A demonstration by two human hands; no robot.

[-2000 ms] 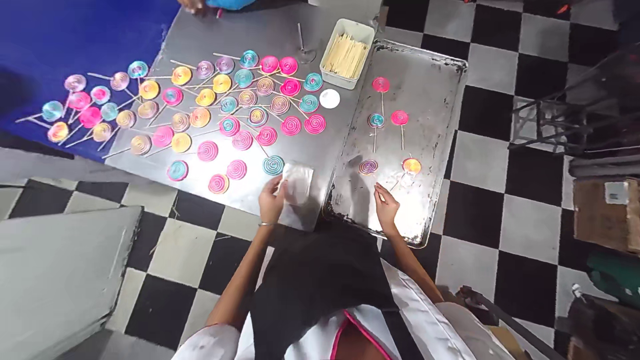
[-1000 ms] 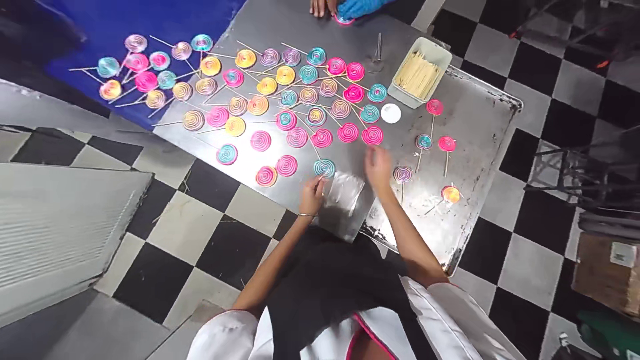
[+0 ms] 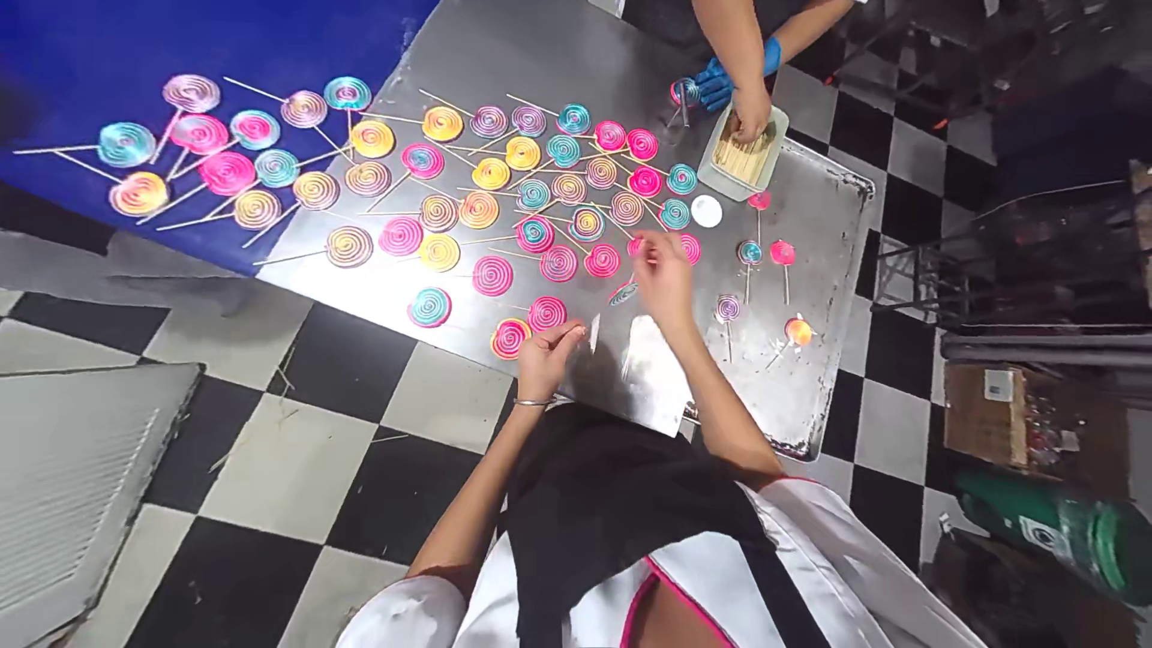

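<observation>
My right hand (image 3: 664, 274) is raised over the metal table (image 3: 360, 292), its fingers pinching the stick of a teal swirl lollipop (image 3: 623, 293) whose head hangs tilted beside it. My left hand (image 3: 547, 360) is lower and to the left, thumb and finger closed on the edge of what looks like a clear plastic wrapper (image 3: 595, 333). Just behind that hand lie a pink-and-yellow lollipop (image 3: 511, 339) and a pink lollipop (image 3: 547, 314). Shiny clear sheets (image 3: 652, 364) lie on the table between my forearms. Many colourful swirl lollipops on sticks are spread to the left.
A metal baking tray (image 3: 814, 382) on the right holds several small lollipops. Behind it, a co-worker's bare hand (image 3: 750, 115) reaches into a plastic container (image 3: 727, 180) of sticks; their blue-gloved hand (image 3: 715, 85) is beside a lollipop. A white disc (image 3: 706, 211) lies near the container.
My right hand has moved from over the tray to above the table. The teal lollipop, earlier on the table by my left hand, is now lifted. A co-worker's hand has entered the stick container.
</observation>
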